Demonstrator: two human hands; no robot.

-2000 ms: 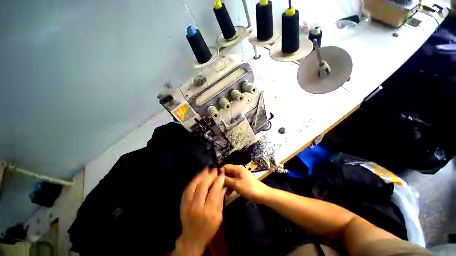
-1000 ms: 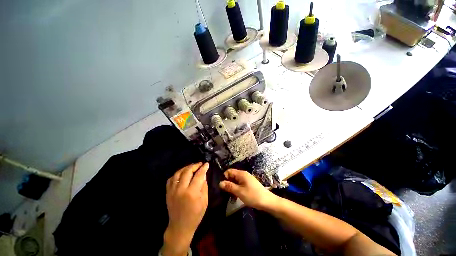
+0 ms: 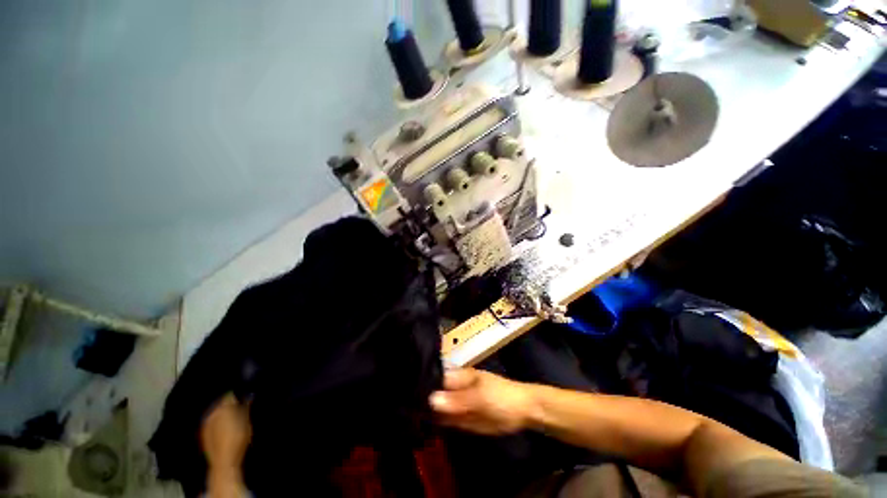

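A black garment piece [image 3: 340, 331] lies heaped left of and in front of the overlock machine [image 3: 452, 175]. Its upper part reaches the needle area. My right hand [image 3: 481, 401] grips the cloth's right edge below the wooden table edge, thumb and fingers closed on it. My left hand [image 3: 226, 438] is blurred at the lower left, against the black cloth; its fingers are partly hidden, so its grip is unclear. A fuzzy lint clump [image 3: 533, 294] hangs at the machine's right edge.
Black thread cones [image 3: 408, 63] stand behind the machine. A grey round plate [image 3: 663, 119] lies to their right. Below the table edge are blue cloth [image 3: 608, 303] and a white plastic bag [image 3: 802, 409] with black pieces. Red basket parts [image 3: 394, 472] show at the bottom. Black plastic bags [image 3: 841, 282] are at right.
My left hand has moved from near the needle area to the lower left. My right hand has moved down, away from the machine, with the cloth edge. More red shows at the bottom.
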